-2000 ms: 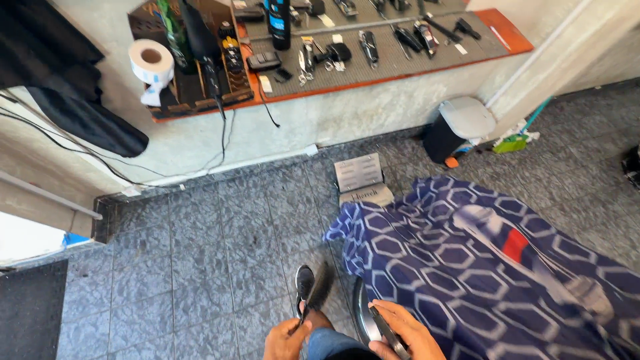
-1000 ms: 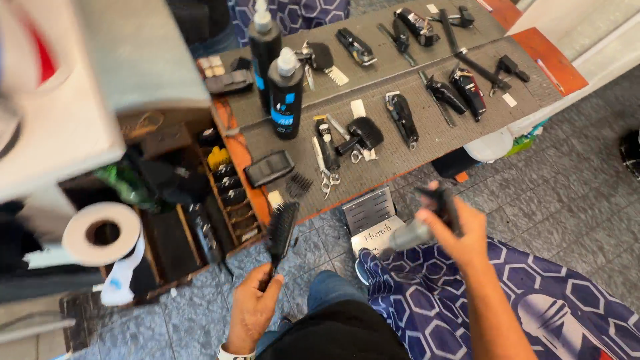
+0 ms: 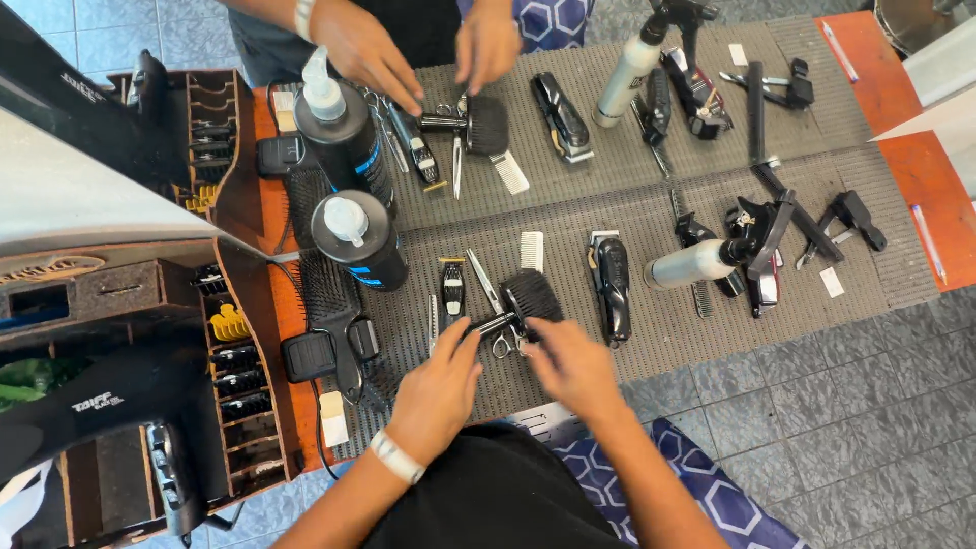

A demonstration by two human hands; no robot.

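Note:
My left hand, a white band at its wrist, has its fingers apart at the handle end of a black neck duster brush. My right hand is blurred near the bristle head and the finger rings of steel scissors; no held object shows. Beside them lie a trimmer, a white comb and a black hair clipper. A grey spray bottle rests right of these on the ribbed mat. At the left lies a black paddle brush.
A black pump bottle stands on the counter's left. A wooden organizer and a hair dryer are further left. More clippers, a razor and clips lie right. The wall mirror above reflects the counter and my hands. Patterned blue cloth hangs below.
Both hands have moved to the tools at the mat's middle. The black brush from my left hand and the spray bottle from my right hand now rest on the counter. The view has moved closer to the counter.

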